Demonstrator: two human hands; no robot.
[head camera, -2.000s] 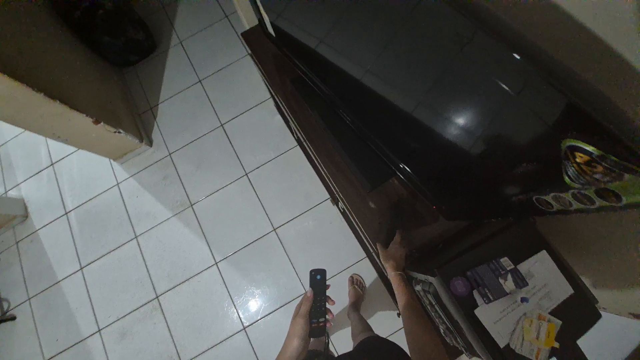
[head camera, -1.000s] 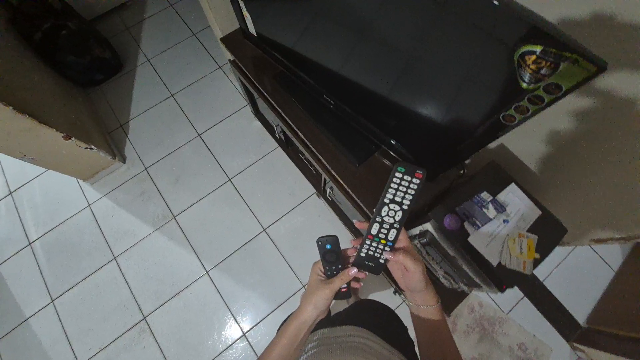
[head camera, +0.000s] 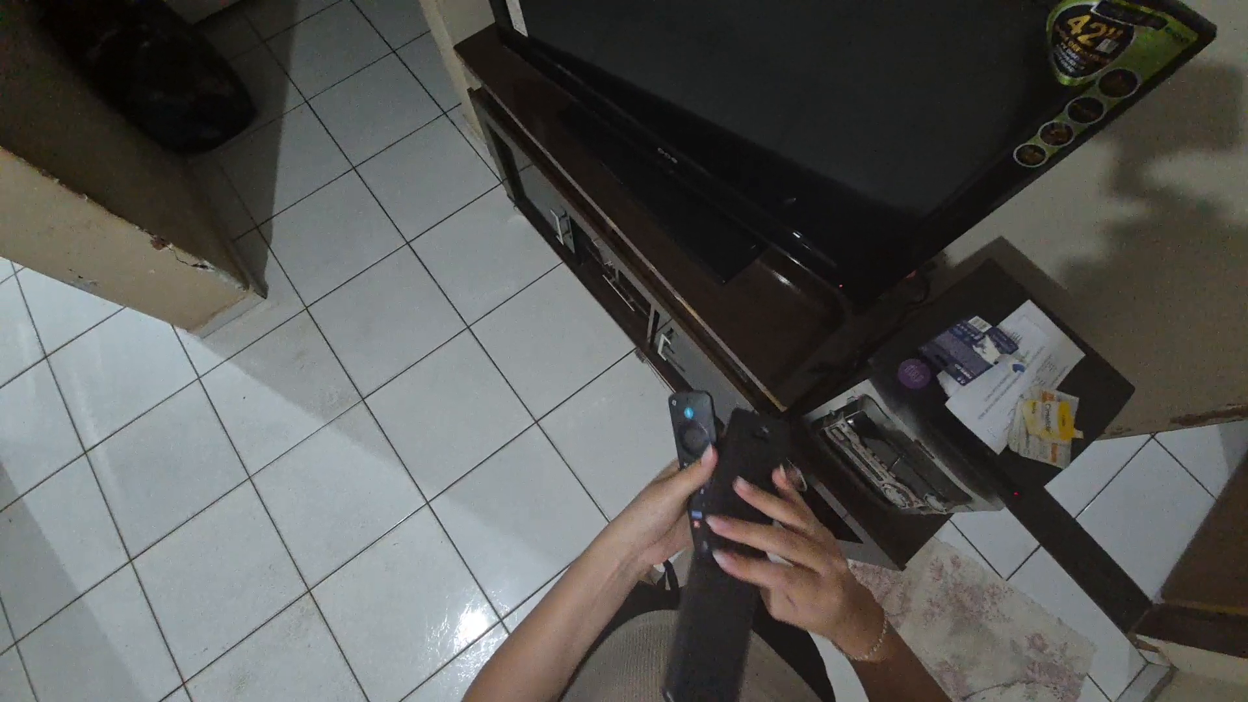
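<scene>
My left hand (head camera: 665, 507) is closed around a small black remote control (head camera: 693, 429), its thumb lying on the button side. Against its right side is a larger remote control (head camera: 717, 595), which shows its plain dark back. My right hand (head camera: 795, 556) holds this larger remote, with fingers spread over the back. A bracelet circles the right wrist. Both remotes are in front of my body, close beside each other. The buttons of the larger one are hidden.
A flat television (head camera: 780, 97) stands on a dark wooden TV stand (head camera: 770, 322) ahead. To its right, a dark cabinet (head camera: 1102, 380) carries papers (head camera: 1019, 370) and cards. A wall end (head camera: 127, 244) stands at left on the white tiled floor (head camera: 341, 458). A patterned mat (head camera: 985, 624) lies at lower right.
The larger remote showed its buttons a second ago and now has its back up. Two seconds ago my right hand was at the TV stand; it has since come beside my left hand.
</scene>
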